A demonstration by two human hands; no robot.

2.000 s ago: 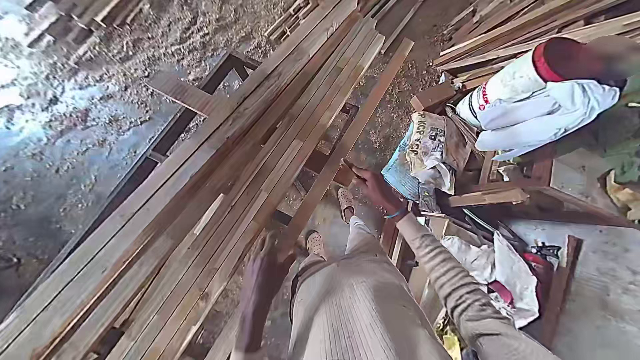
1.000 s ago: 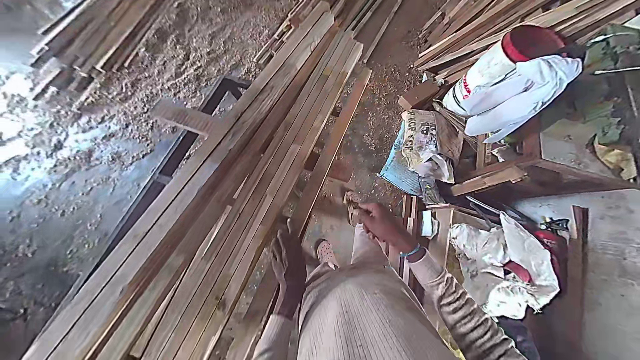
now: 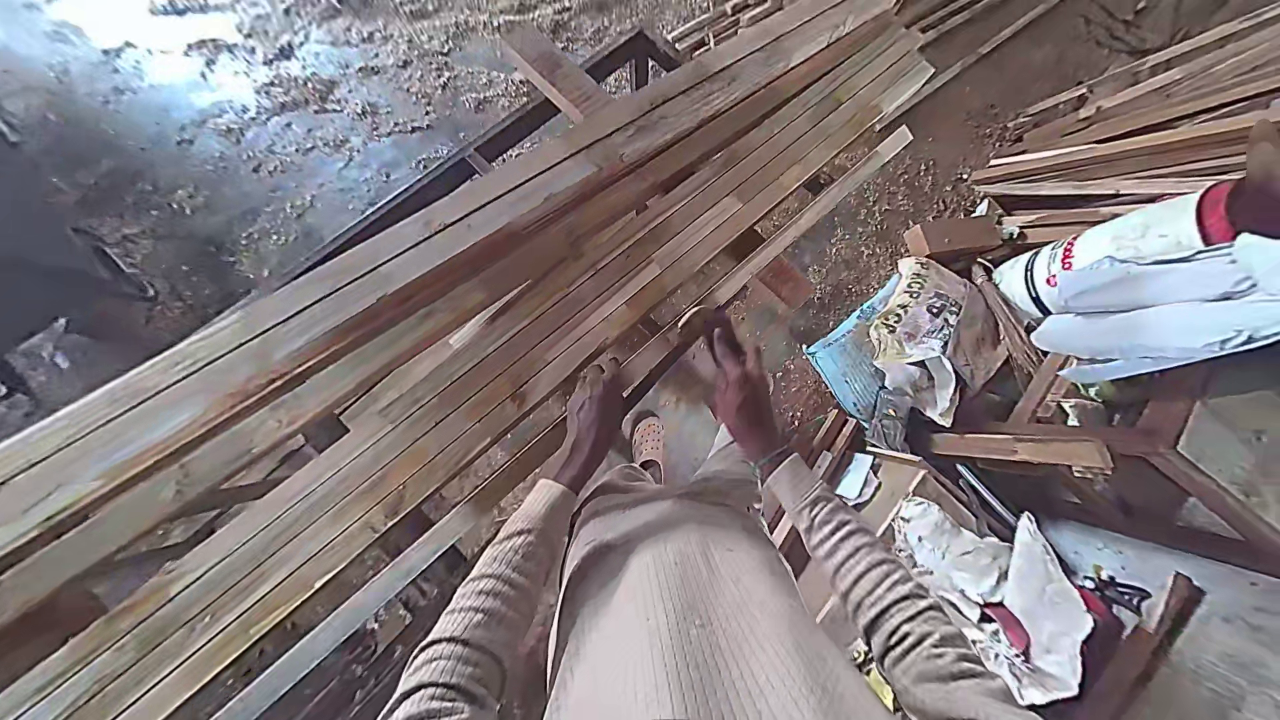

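A narrow wooden strip (image 3: 820, 215) lies at the near edge of a long stack of sawn wooden boards (image 3: 480, 330). My left hand (image 3: 595, 420) has its fingers curled over this near strip, in front of my body. Close to its right, my right hand (image 3: 742, 395) is at the same strip, with a small, brownish, rounded object (image 3: 697, 322) at its fingertips; blur hides what it is. The palms of both hands are out of sight. A short wooden block (image 3: 783, 283) shows under the strip, beyond my right hand.
A dark frame (image 3: 430, 180) supports the boards, and a crosspiece (image 3: 555, 75) juts out beyond. At right are a printed sack (image 3: 920, 310), a blue bag (image 3: 855, 350), a white bundle (image 3: 1150, 290), more timber (image 3: 1150, 120) and crumpled white cloth (image 3: 1040, 600). My shod foot (image 3: 648, 440) stands below.
My right hand, away from the strip one second ago with a small object in it, is now at the strip. My left hand's fingers, extended then, are now curled.
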